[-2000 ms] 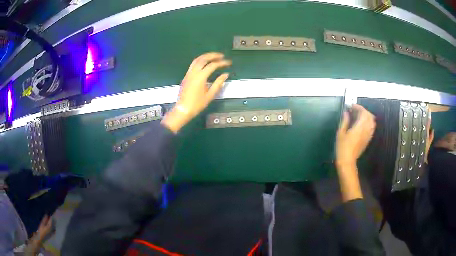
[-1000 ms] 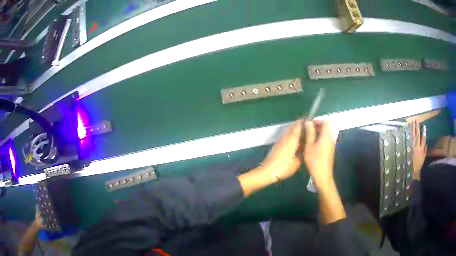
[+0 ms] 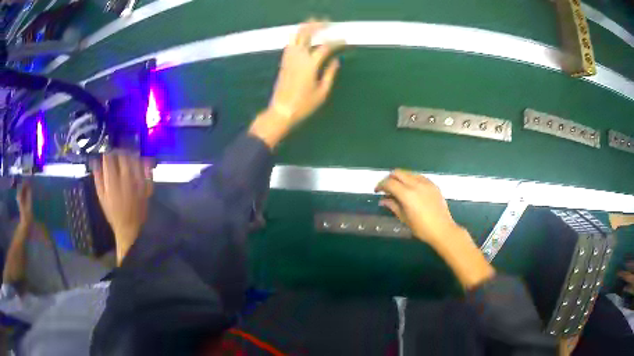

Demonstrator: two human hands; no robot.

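My left hand [image 3: 297, 85] is over the green belt near its far rail, slightly blurred, fingers apart with nothing seen in it. My right hand [image 3: 419, 208] is at the near rail, fingers bent and apart, with nothing seen in it. A grey studded bar [image 3: 361, 225] lies on the worktop below the near rail; my right hand and wrist cover its right end. A slim pale strip with small marks [image 3: 505, 224] lies slanted to the right of my right hand, beside a dark stack of bars [image 3: 582, 274].
Spaced bars lie on the belt [image 3: 455, 123], [image 3: 562, 128]. A brass-coloured perforated block [image 3: 580, 38] stands at the far rail. At left are a violet-lit unit [image 3: 153, 111], another stack [image 3: 80, 219] and another person's hand [image 3: 124, 195]. A further person's arm shows at far left.
My hands were together at the near rail with a slim strip; now they are apart, the left out over the belt. The view has shifted. Another person's hand has appeared by the violet-lit unit.
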